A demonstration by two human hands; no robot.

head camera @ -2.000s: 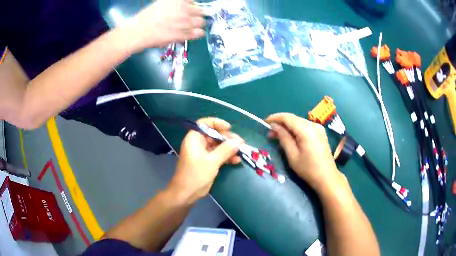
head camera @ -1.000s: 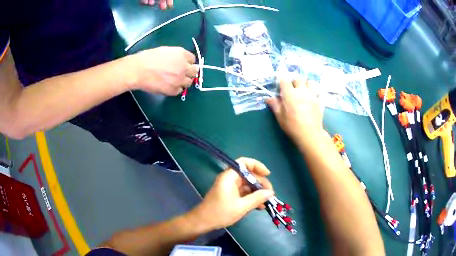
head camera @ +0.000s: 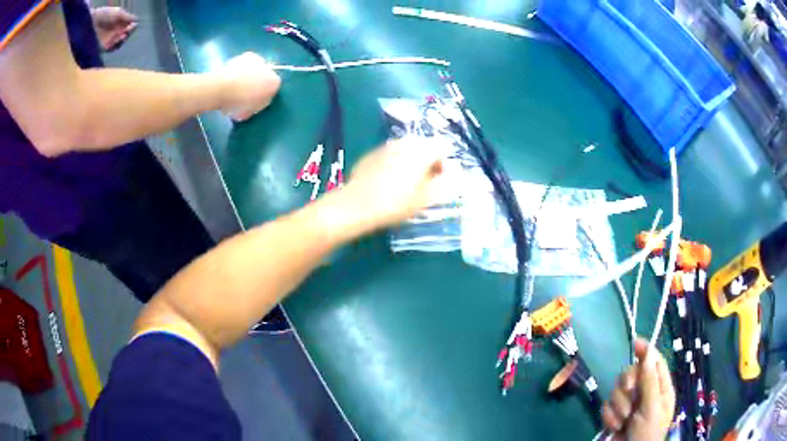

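My left hand is blurred and reaches over clear plastic bags; its fingers are unclear. A black wire harness lies across the bags, with red and white tips at its near end. My right hand, cut by the bottom edge, holds thin white tubing that stands up from the fingers. An orange connector with a black harness lies left of my right hand, and a tape roll is around its wires.
Another person's hand is at the left, by a white tube across another harness. A blue bin stands at the far right. Orange-connector harnesses and a yellow heat gun lie at the right.
My left hand has left the harness and moved up and across to the bags. The harness now lies further right. My right hand has moved down and right, now with white tubing.
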